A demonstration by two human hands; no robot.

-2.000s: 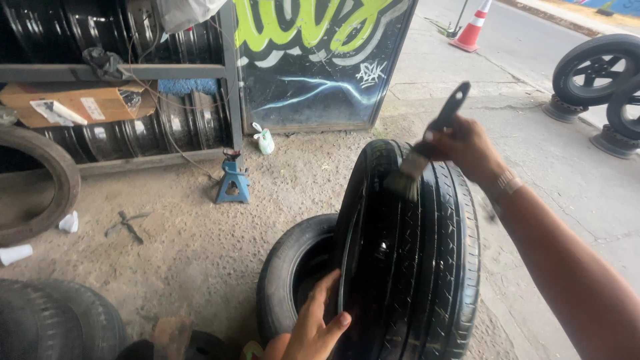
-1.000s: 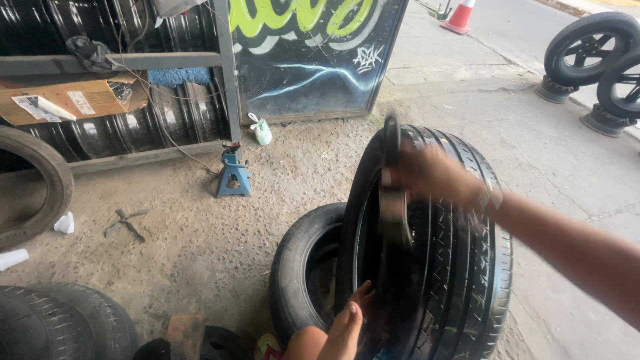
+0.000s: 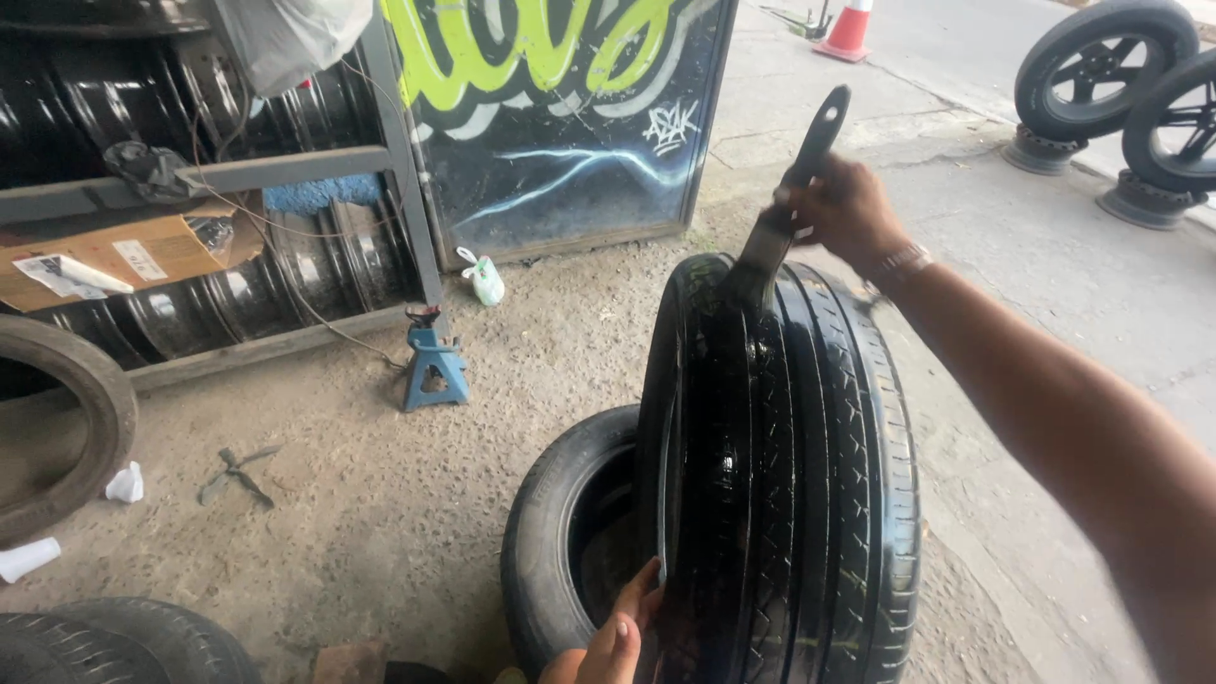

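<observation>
A car tire [image 3: 817, 456] stands upright in front of me, its tread and shoulder dark and glossy as if wet. My right hand [image 3: 845, 209] grips the dark handle of a flat paintbrush [image 3: 807, 157], whose bristle end meets the top of the tread near the left shoulder. At the tire's left edge, low in the head view, the fingers of my left hand [image 3: 617, 627] touch the rim side; part of that hand is cut off by the frame. Behind and to the left, a duller gray tire [image 3: 541, 541] leans or lies close against the glossy one.
A blue jack stand [image 3: 437, 370] and a small tied plastic bag [image 3: 484, 278] are on the rough ground. At left are a metal rack [image 3: 285, 171] of wheel rims and more tires [image 3: 114, 418]. Wheels [image 3: 1102, 71] and a traffic cone [image 3: 845, 33] stand at upper right.
The brush, lower over the left shoulder and blurred one second ago, is now up at the tire's top. My left hand stays by the tire's left edge.
</observation>
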